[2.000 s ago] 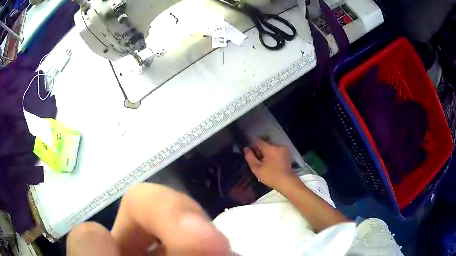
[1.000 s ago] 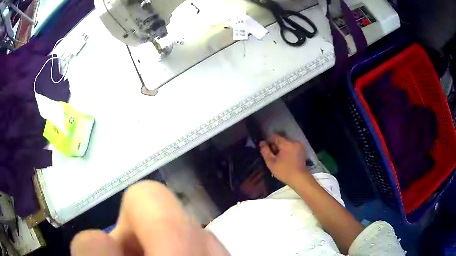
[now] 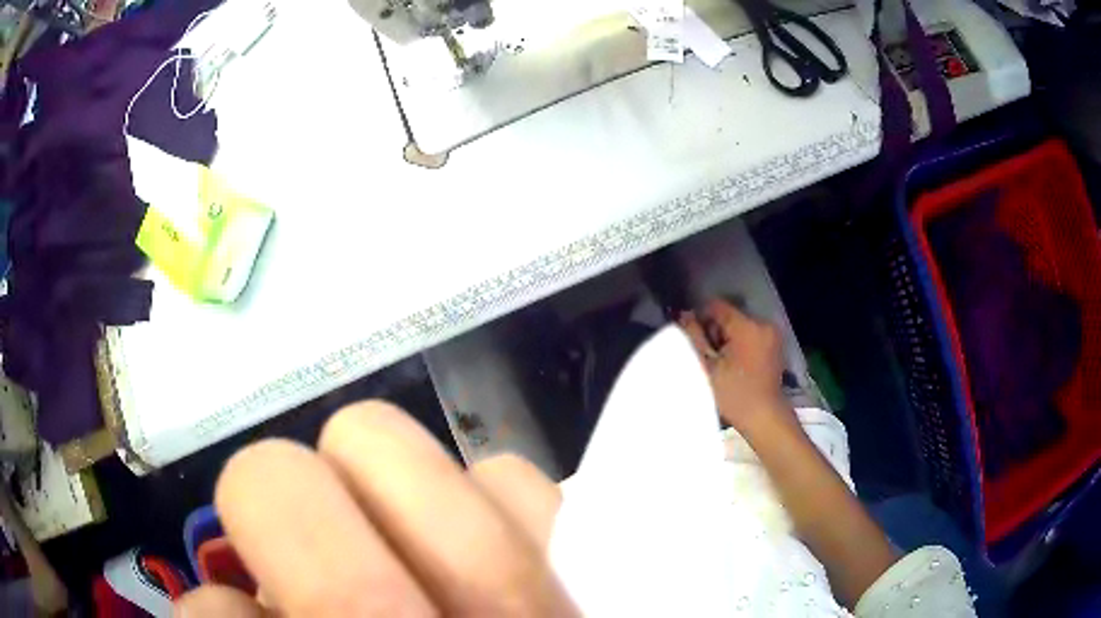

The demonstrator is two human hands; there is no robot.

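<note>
My left hand (image 3: 374, 519) is large, blurred and very close to the camera at the bottom left, fingers curled. A white tissue (image 3: 646, 471) spreads from its right side over my lap; the pinch point is hidden. My right hand (image 3: 743, 362) rests, fingers bent, at the greyish frame (image 3: 730, 266) under the table; whether it holds anything is unclear. The green-yellow tissue pack (image 3: 211, 242) lies on the tabletop at the left, a white tissue standing out of it.
The sewing machine's needle area (image 3: 465, 54) is at the top. Black-handled scissors (image 3: 797, 54) and paper labels (image 3: 676, 34) lie right of it. Purple fabric (image 3: 73, 205) heaps at the left. A red basket in a blue one (image 3: 924, 326) stands at the right. A measuring tape (image 3: 543, 272) runs along the table edge.
The view has shifted, so the table sits higher and further right. The white tissue has come into view beside my left hand, where more fingers show. My right hand stays at the frame.
</note>
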